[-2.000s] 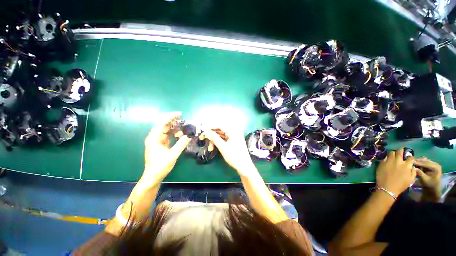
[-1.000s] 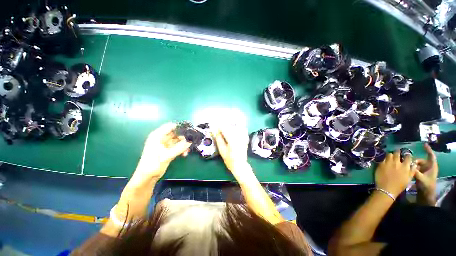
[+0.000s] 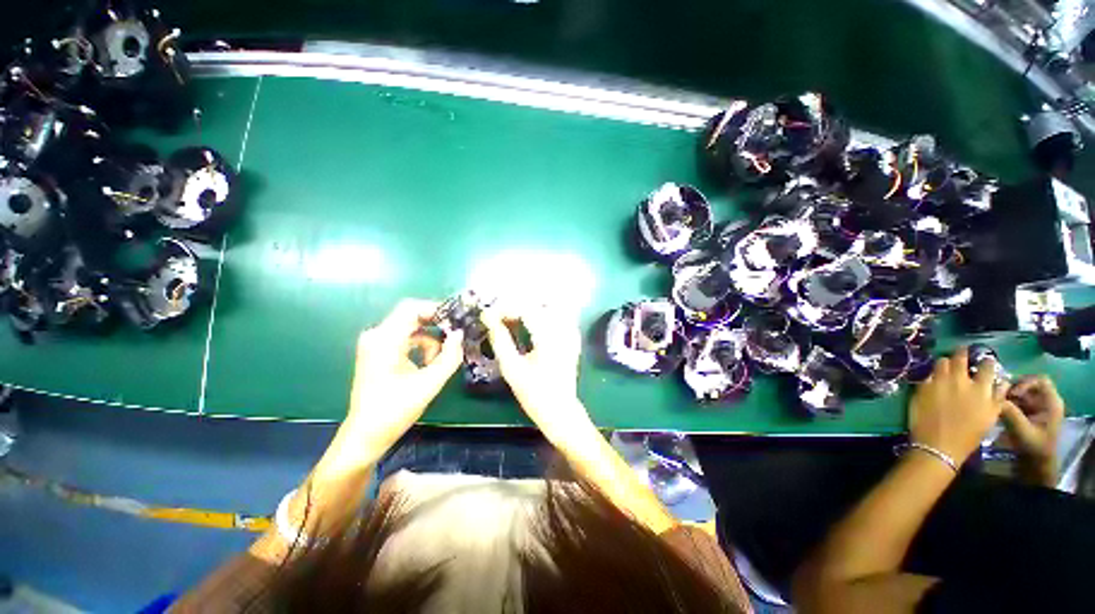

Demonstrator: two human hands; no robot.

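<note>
A round black housing sub-assembly with a pale centre is in front of me on the green bench, partly covered by my fingers. My left hand pinches a small dark inner module between thumb and fingers at the upper left of the unit. My right hand is at the unit's right side, with its fingers against the dark parts. The glare and the fingers hide exactly where module and unit touch.
Many black units with pale centres and loose wires stand at the right. More units are grouped at the left. A silver rail runs along the far edge. Another person's hands work at the right, near a black fixture.
The unit's pale centre, seen a second ago, is now mostly covered. My right fingers have come in over it, and my left hand's module is more upright. The view has shifted slightly.
</note>
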